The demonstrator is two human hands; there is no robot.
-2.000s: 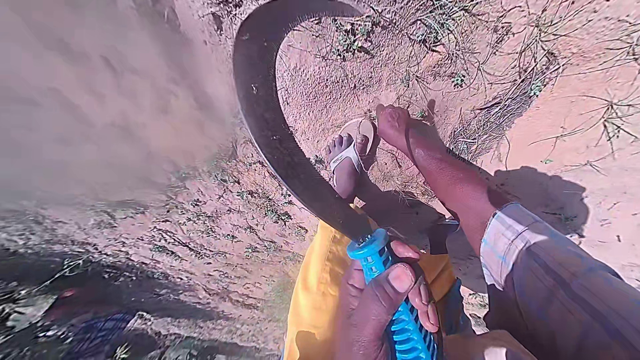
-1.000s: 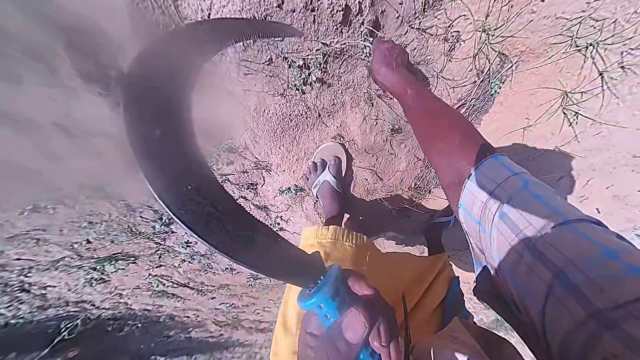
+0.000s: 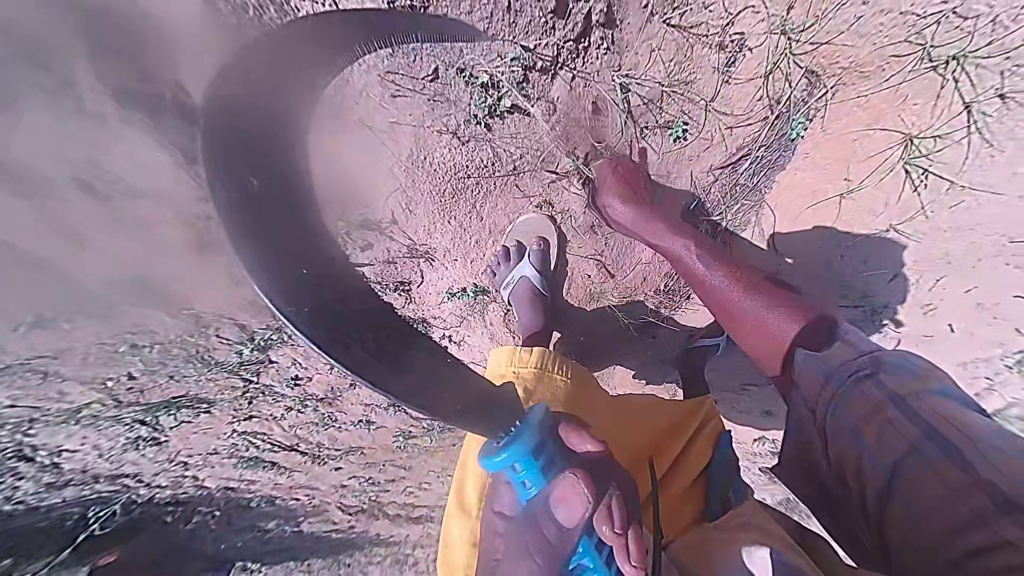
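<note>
A sickle with a broad, curved, toothed dark metal blade (image 3: 272,200) spans the left and middle of the view, its tip pointing right near the top. My left hand (image 3: 560,504) is wrapped around its blue plastic handle (image 3: 524,452) at the bottom centre, thumb along the near side. My right hand (image 3: 620,192) reaches down from the right, beyond the sandal, among thin weeds (image 3: 580,166) at its fingertips. Those fingers look curled, but whether they grip any stems cannot be told.
One foot in a thong sandal (image 3: 528,264) stands on dry reddish soil (image 3: 448,176), above yellow trousers (image 3: 624,408). Low green plants (image 3: 488,92) and dry grass (image 3: 760,152) grow beyond. A dust haze (image 3: 104,200) blurs the left; dark shade lies at lower left.
My right hand has moved from beside the sandal's tip to the weeds beyond it. The sickle blade has swung left, away from the foot, with my left hand still around its handle.
</note>
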